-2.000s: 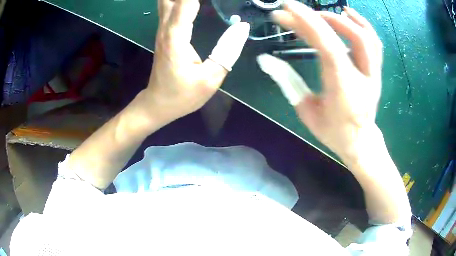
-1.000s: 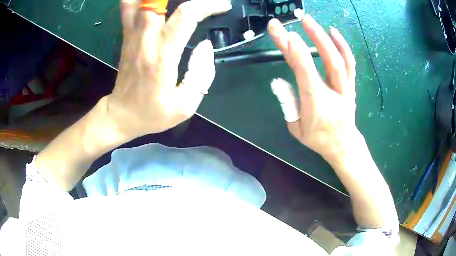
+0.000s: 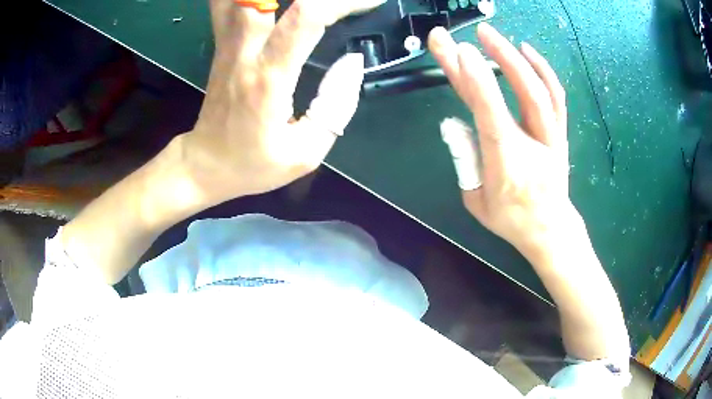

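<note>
A black housing (image 3: 336,39) lies at the top edge, partly cut off and partly hidden by my left hand. A thin white sealing ring (image 3: 390,64) runs along its near rim, with pale round eyelets. My left hand (image 3: 254,117) reaches over the housing's left part. Its white-sleeved thumb tip is at the rim, an orange band is on a finger, and some fingertips are out of view or hidden, so its grip is unclear. My right hand (image 3: 511,156) has its fingers apart, its index fingertip at the rim beside an eyelet, its white-sleeved thumb free.
A dark rod (image 3: 421,78) lies along the near side of the housing on the green bench (image 3: 406,140). A thin black wire (image 3: 597,97) lies to the right. Papers (image 3: 678,335) are at the lower right. The white-lined bench edge runs diagonally below my hands.
Since two seconds ago, the housing shows further left and at a different angle. My left hand has moved over it, and my right hand's fingertips have moved from its middle to the near rim.
</note>
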